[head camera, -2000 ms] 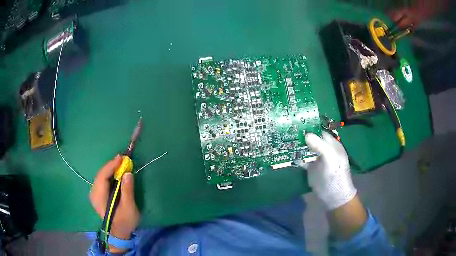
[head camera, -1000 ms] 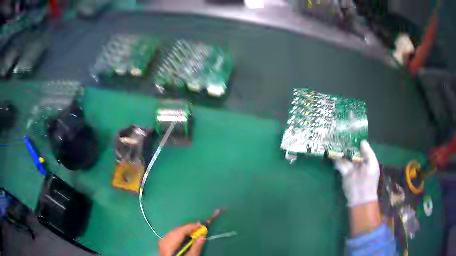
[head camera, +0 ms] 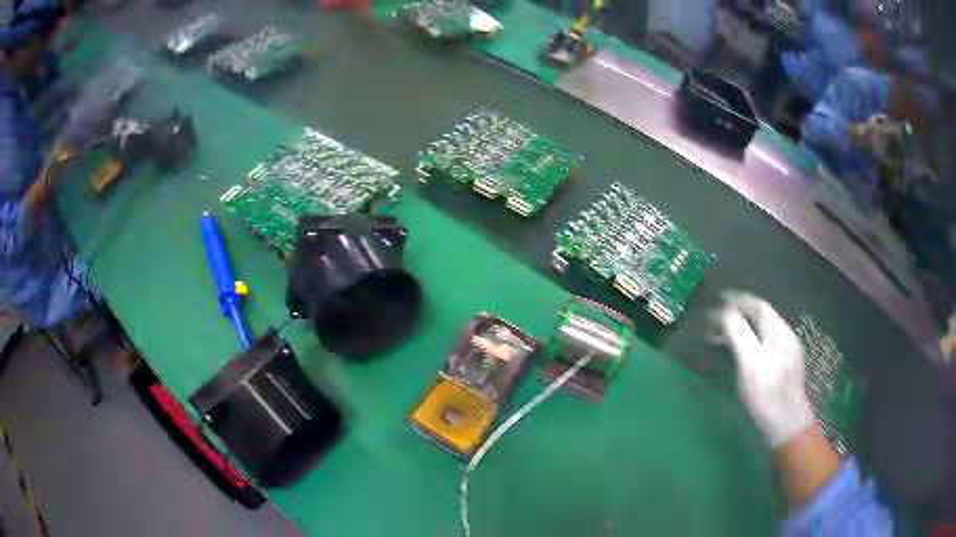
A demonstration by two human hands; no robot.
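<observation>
My right hand (head camera: pixel 768 369), in a white glove, is over the dark conveyor at the right. Its fingers are blurred and spread a little, with nothing seen in them. A green circuit board (head camera: pixel 828 383) lies partly behind the glove. Another circuit board (head camera: pixel 635 252) lies on the conveyor to the left of my hand, apart from it. My left hand is out of the picture. The solder wire (head camera: pixel 516 416) runs from the solder spool (head camera: pixel 590 341) down past the bottom edge.
Another board (head camera: pixel 499 159) lies further up the conveyor (head camera: pixel 587 126). An iron stand (head camera: pixel 453 412) with a yellow pad, two black round-mouthed units (head camera: pixel 354 283) and a blue tube (head camera: pixel 219 264) are on the green mat. People in blue are at the far left and upper right.
The view has swung left. The board that my right hand held over the bench is now low at the conveyor, and my fingers have come off it. My left hand and its iron have left the picture.
</observation>
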